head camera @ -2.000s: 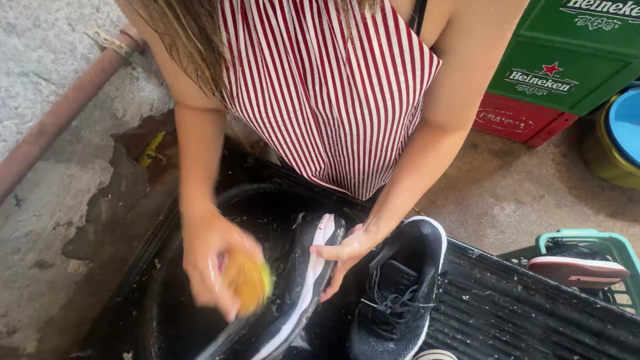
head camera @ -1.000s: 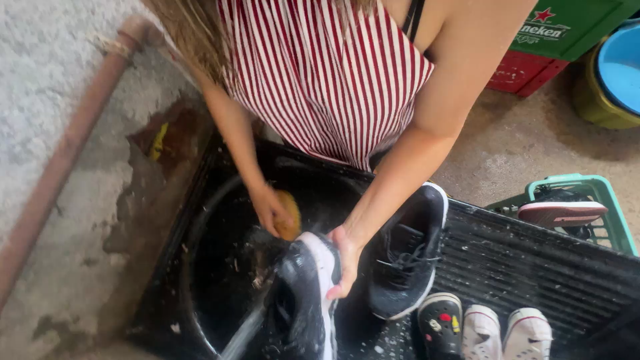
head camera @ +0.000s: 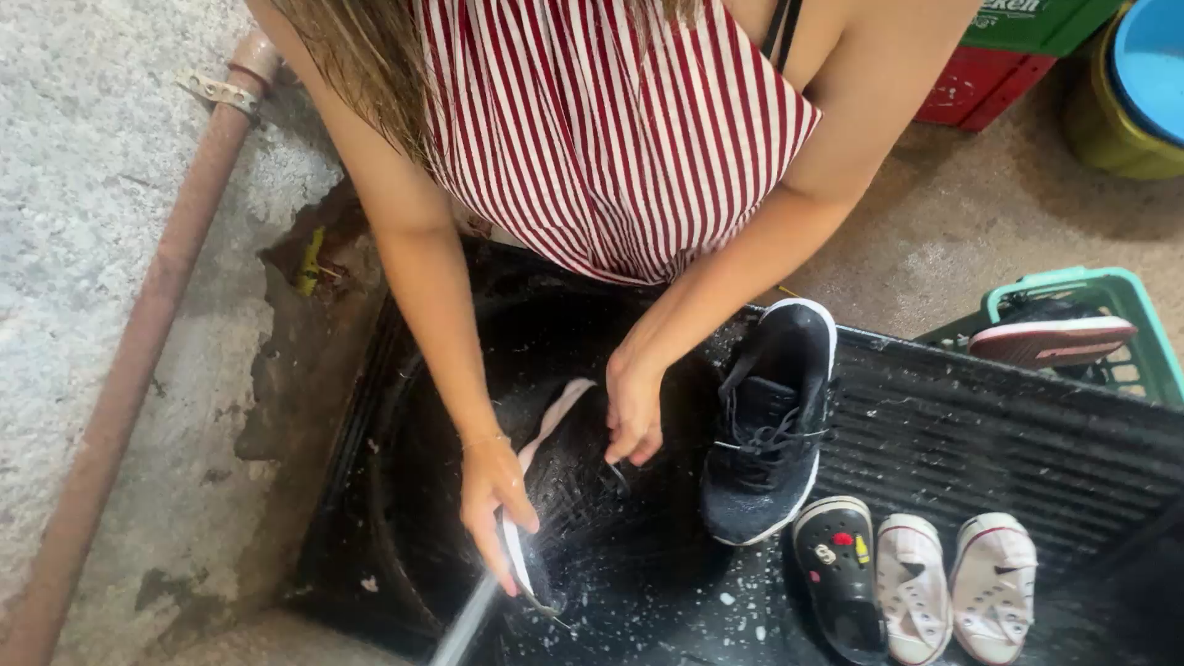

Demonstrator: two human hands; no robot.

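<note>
Water from a stream at the lower edge strikes a black shoe with a white sole (head camera: 550, 421), tilted in a round black basin (head camera: 398, 518). My right hand (head camera: 498, 509), on the left of the view, grips the shoe by its sole edge. My left hand (head camera: 635, 412) is over the shoe's laced side, fingertips pinched at a dark shoelace (head camera: 618, 479); spray blurs this part. Another black lace-up shoe (head camera: 763, 425) lies right of the basin. Beside it are a black clog with charms (head camera: 840, 578) and two small white shoes (head camera: 911, 587) (head camera: 994, 587).
A ribbed black drainboard (head camera: 1008, 435) extends right. Behind it, a green plastic basket (head camera: 1124, 287) holds footwear, including a red-soled shoe (head camera: 1054, 340). A pipe (head camera: 157, 305) runs along the left wall. Crates (head camera: 985, 88) and nested tubs (head camera: 1124, 120) stand at the upper right.
The yellow sponge seen in my right hand earlier is out of sight; that hand now grips the shoe. My left hand has left the sole for the laced side. The shoe lies lower in the basin.
</note>
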